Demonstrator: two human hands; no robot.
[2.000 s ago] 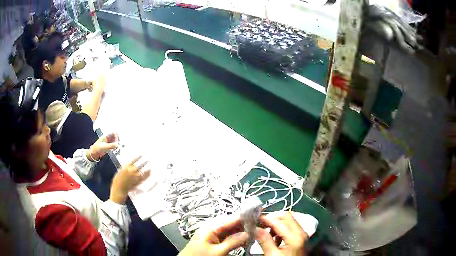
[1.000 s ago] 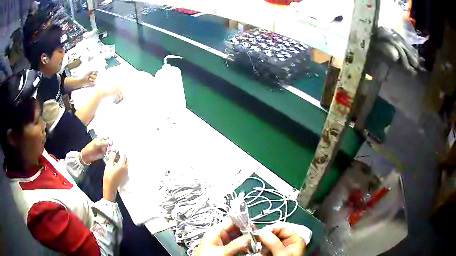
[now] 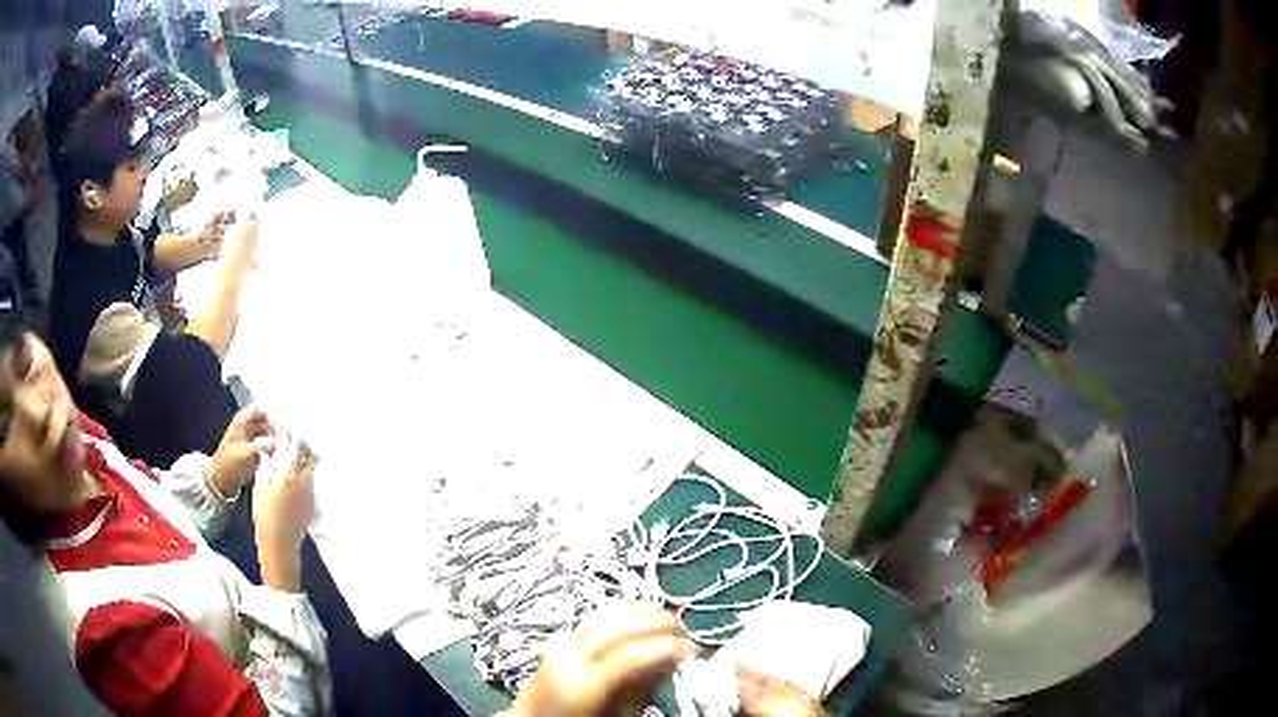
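Note:
My left hand [image 3: 603, 658] is at the bottom edge, over the near end of the cable heap. My right hand [image 3: 778, 696] is beside it, partly cut off by the bottom edge. Between them is a small white bundle of cable [image 3: 704, 686], blurred; the right fingers are on it, and the left hand's contact with it is unclear. Many bundled white cables [image 3: 505, 567] lie heaped to the left. A loose white cable [image 3: 729, 553] lies in wide loops on the green mat. A folded white cloth [image 3: 802, 642] lies just beyond my right hand.
A white squeeze bottle [image 3: 446, 231] stands by the green belt [image 3: 631, 315]. Dark parts [image 3: 722, 119] lie across the belt. A paint-stained post [image 3: 904, 280] rises at right, with a lined bin [image 3: 1079, 588] beside it. Two people [image 3: 154, 546] sit along the bench at left.
The bundle has moved lower, towards the bottom edge. My left hand has opened out over it, and my right hand has dropped, uncovering more of the cloth. The view has shifted slightly.

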